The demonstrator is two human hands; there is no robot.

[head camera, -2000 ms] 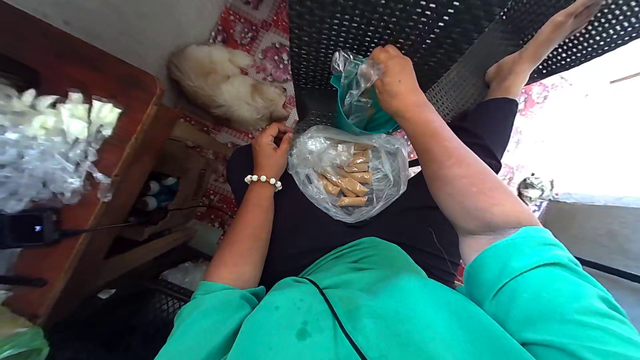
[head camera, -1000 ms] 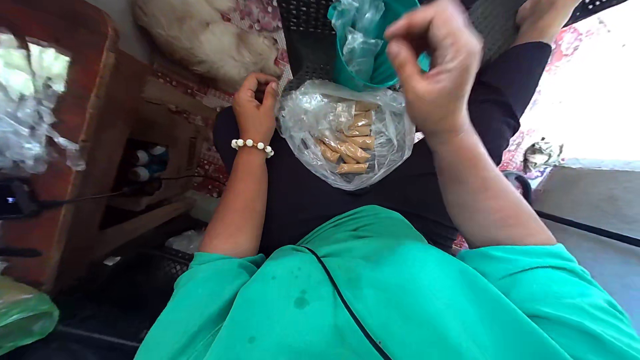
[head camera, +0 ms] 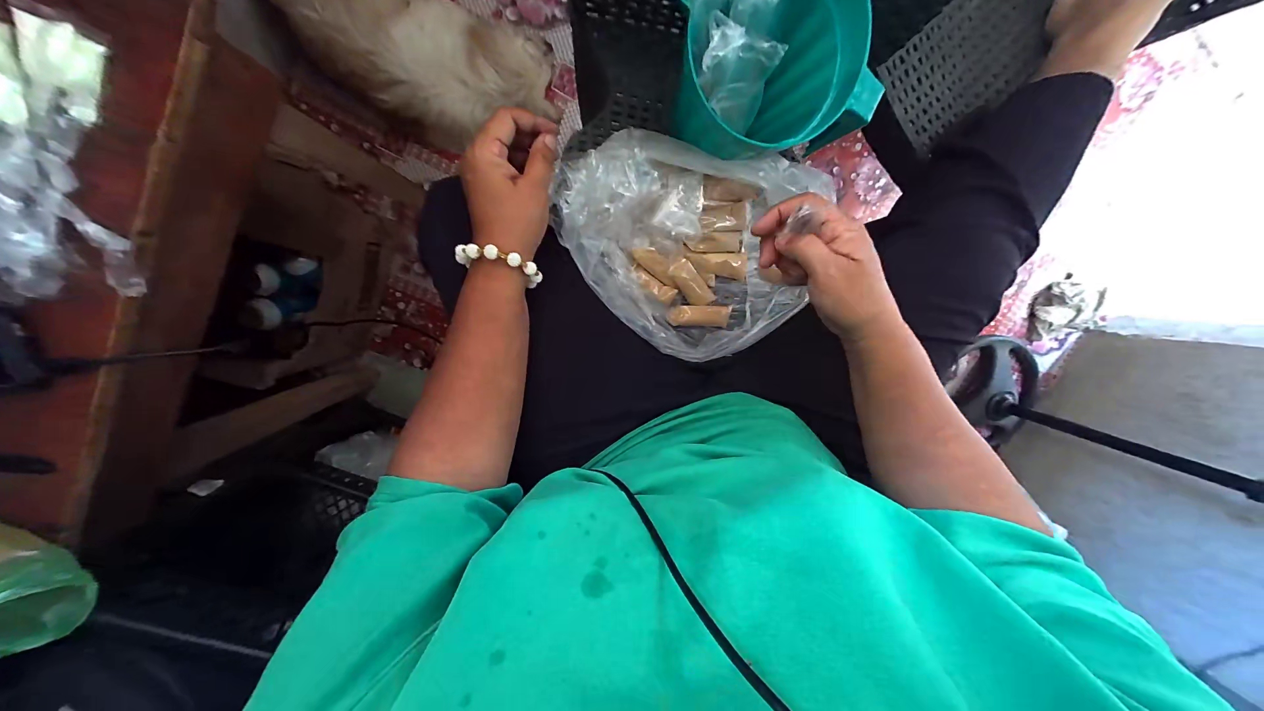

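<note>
A clear plastic bag (head camera: 612,252) lies spread on my lap, with several small brown packets (head camera: 699,316) in clear wrap inside it. At the bag's right edge is my right hand (head camera: 825,259), its fingers curled around a small piece of clear plastic (head camera: 802,221). My left hand (head camera: 511,178), with a beaded bracelet on the wrist, hovers by the bag's upper left, thumb and fingers bent and apart, nothing visible between them. Just beyond the bag stands a teal plastic pitcher (head camera: 825,79) holding crumpled clear plastic bags (head camera: 736,69).
A light-furred animal (head camera: 434,59) lies beyond my left hand. Black perforated crates (head camera: 632,59) flank the pitcher. A wooden table (head camera: 148,197) with clear plastic pieces (head camera: 39,217) stands at the left. At the right is a round grey base with a black rod (head camera: 1126,444).
My right hand has come from the pitcher down to the right side of the clear bag. My left hand stays near the bag's upper left. The view has shifted.
</note>
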